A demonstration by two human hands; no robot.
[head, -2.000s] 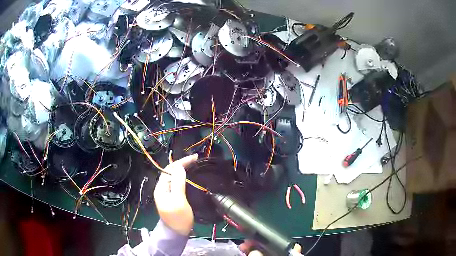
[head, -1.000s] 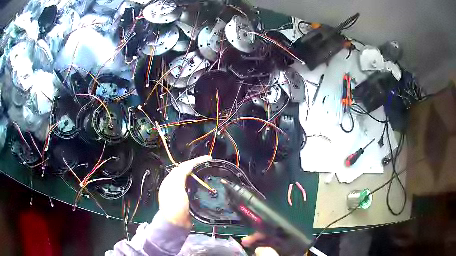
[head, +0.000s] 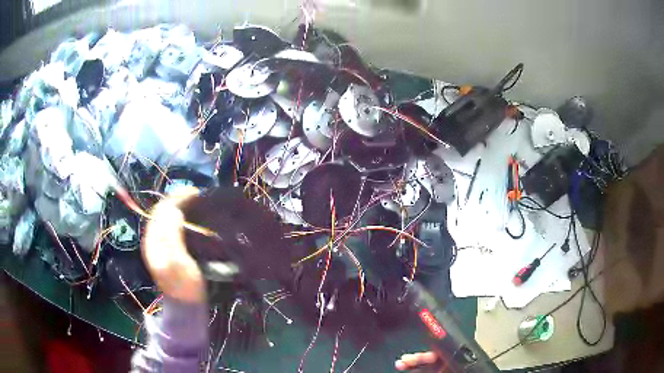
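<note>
My left hand (head: 169, 248), blurred, grips the left edge of a round black housing (head: 244, 229) left of the middle, above other units. Red, yellow and pale wire leads (head: 196, 228) run by the fingers. My right hand (head: 418, 360) is at the bottom edge, mostly cut off, with only fingers showing. It holds the dark glue gun (head: 451, 334) with a red label; the nozzle points up and left, apart from the held housing.
Bagged units (head: 116, 109) are heaped at left, metal discs (head: 364, 109) at the back. At right, white paper (head: 488, 269) bears a screwdriver (head: 534, 265) and an orange-handled tool (head: 514, 178). A solder spool (head: 536, 328) and a black box (head: 473, 120) also lie there.
My left hand has moved left and up with the housing, away from the gun. The gun has moved right and down. The view has shifted, so the bench things sit lower.
</note>
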